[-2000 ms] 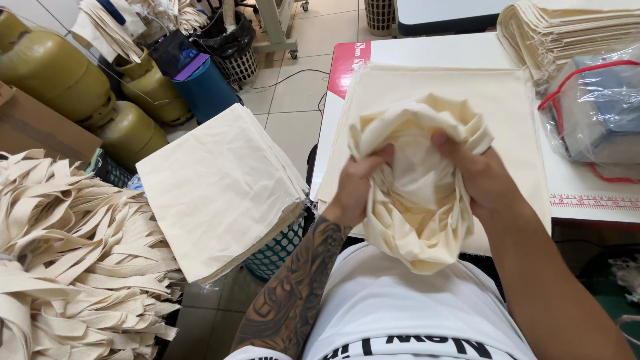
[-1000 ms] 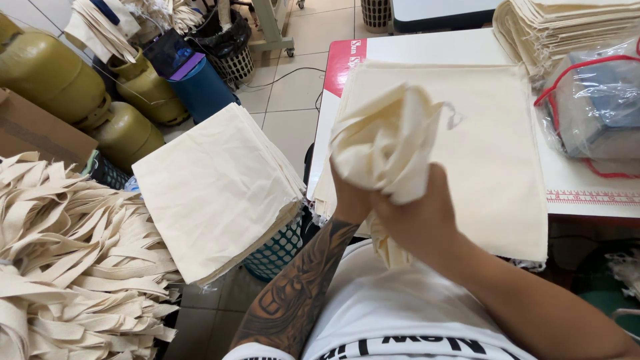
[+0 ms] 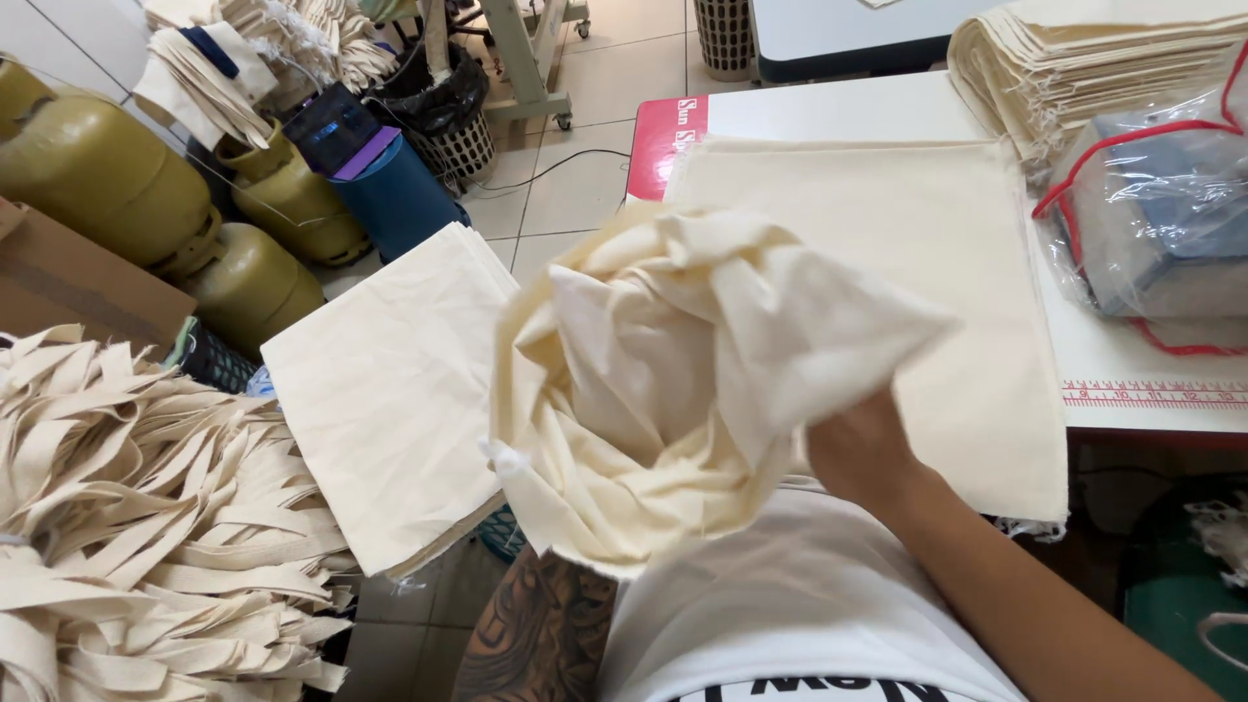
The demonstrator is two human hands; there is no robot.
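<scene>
A bunched cream fabric bag [image 3: 643,390] is held up in front of my body, its opening facing the camera and folds gathered around it. My right hand [image 3: 858,444] grips the bag's right side from beneath, its fingers mostly covered by cloth. My left hand is hidden behind or inside the fabric; only the tattooed forearm shows below. Beyond the bag, a flat stack of cream fabric pieces [image 3: 975,390] lies on the white table [image 3: 829,112]. To the left, another stack of cream fabric [image 3: 390,390] rests on a teal basket [image 3: 501,533].
A heap of cream fabric strips [image 3: 156,546] fills the lower left, with yellow-green gas cylinders [image 3: 107,175] and a cardboard box [image 3: 88,283] behind it. Folded fabric [image 3: 1063,68] and a plastic-wrapped package with red cord [image 3: 1160,214] sit on the table's right. A blue bin [image 3: 400,200] stands on the floor.
Two seconds ago both hands held the bag by its sides; one second ago it was bunched upright between them. Now it is spread wider, and my left hand has gone out of sight behind it.
</scene>
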